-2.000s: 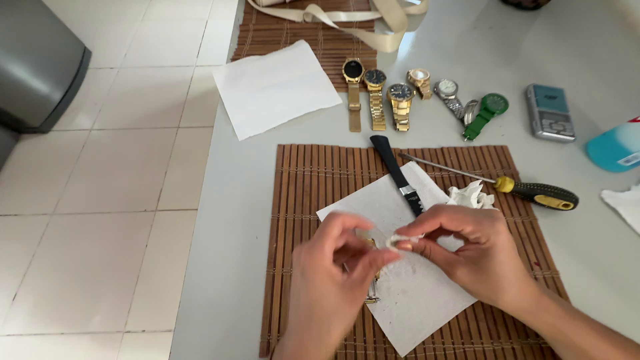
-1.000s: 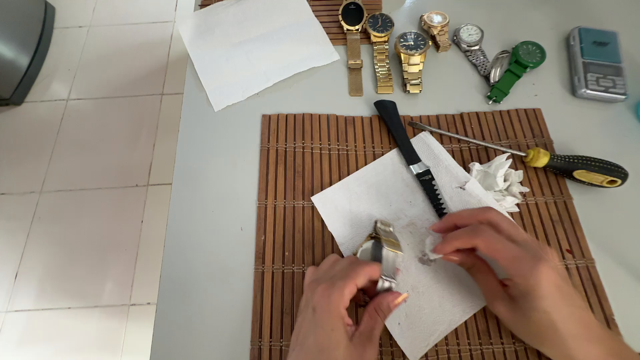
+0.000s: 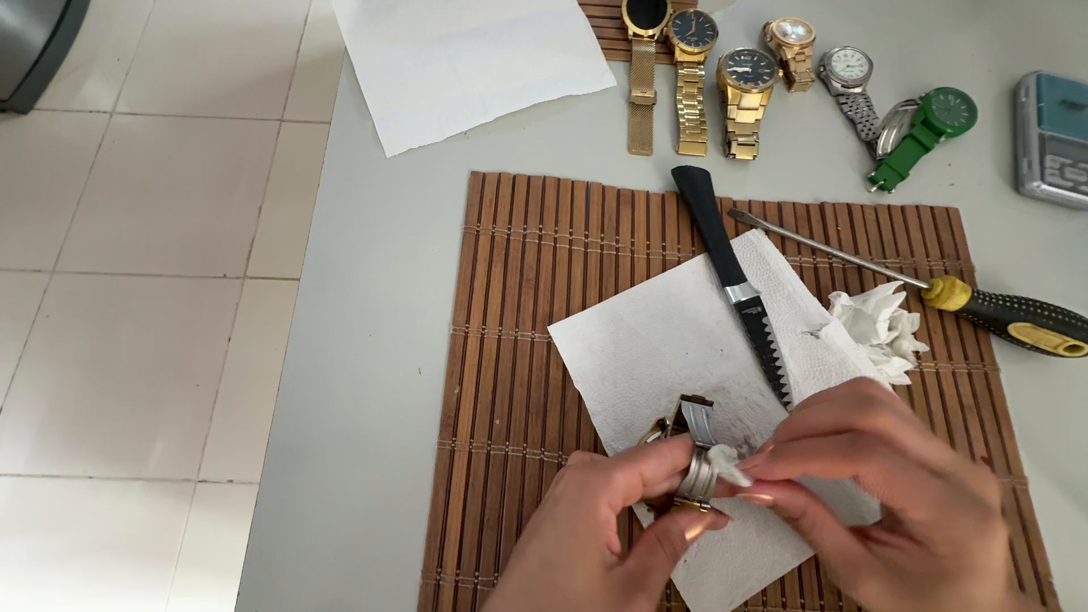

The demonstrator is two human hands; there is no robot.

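Note:
My left hand (image 3: 625, 510) holds a metal-band wristwatch (image 3: 699, 472) with its clasp standing up. My right hand (image 3: 875, 493) pinches a small wad of white tissue (image 3: 728, 465), which touches the inner side of the band. Both hands are over a sheet of white paper towel (image 3: 654, 340) on a brown bamboo mat (image 3: 518, 280). A serrated knife (image 3: 739, 289) with a black handle lies on the towel, beyond my right hand. The watch's face is mostly hidden by my left fingers.
A flat screwdriver (image 3: 960, 297) with a black and yellow handle lies beside crumpled tissue (image 3: 884, 327). Several wristwatches (image 3: 748, 93), one a green watch (image 3: 922, 136), lie beyond the mat. A white paper sheet (image 3: 476, 68) is at the back left, a small digital scale (image 3: 1054, 140) at the right.
The tissue in my right hand, apart from the watch a second ago, now touches its band. The view has moved closer to the mat.

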